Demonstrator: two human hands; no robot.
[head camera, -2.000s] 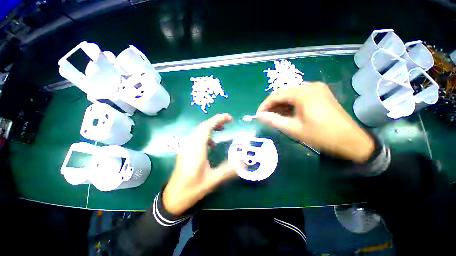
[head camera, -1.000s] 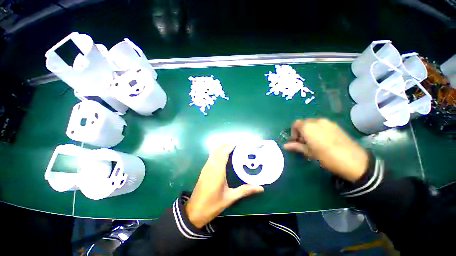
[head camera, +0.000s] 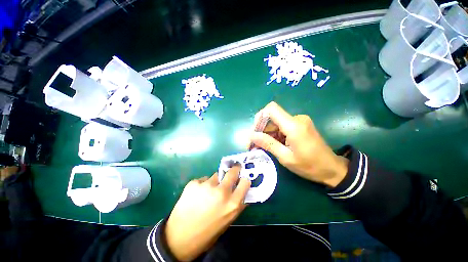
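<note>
A white plastic housing (head camera: 266, 176) stands upright in front of me, its end face up with a square hole and a curved opening. My left hand (head camera: 213, 207) holds the housing's left side, with fingertips at the end face's left part. My right hand (head camera: 295, 143) is at the housing's far edge, fingers curled and closed together. Whether it holds a tool or small part is hidden by the fingers. Two loose piles of small white plastic parts lie beyond, a left pile (head camera: 199, 94) and a right pile (head camera: 291, 63).
White housings (head camera: 134, 105) lie grouped at left, one (head camera: 134, 185) nearest the front edge. More housings (head camera: 405, 97) stand close together at right. A pale metal rail (head camera: 236, 50) runs behind the green bench. Part of another person's hand (head camera: 9, 171) shows at far left.
My left fingers have moved onto the end face, and the housing has turned. My right hand has come in from the right to the housing's far edge. The camera view has tilted and shifted.
</note>
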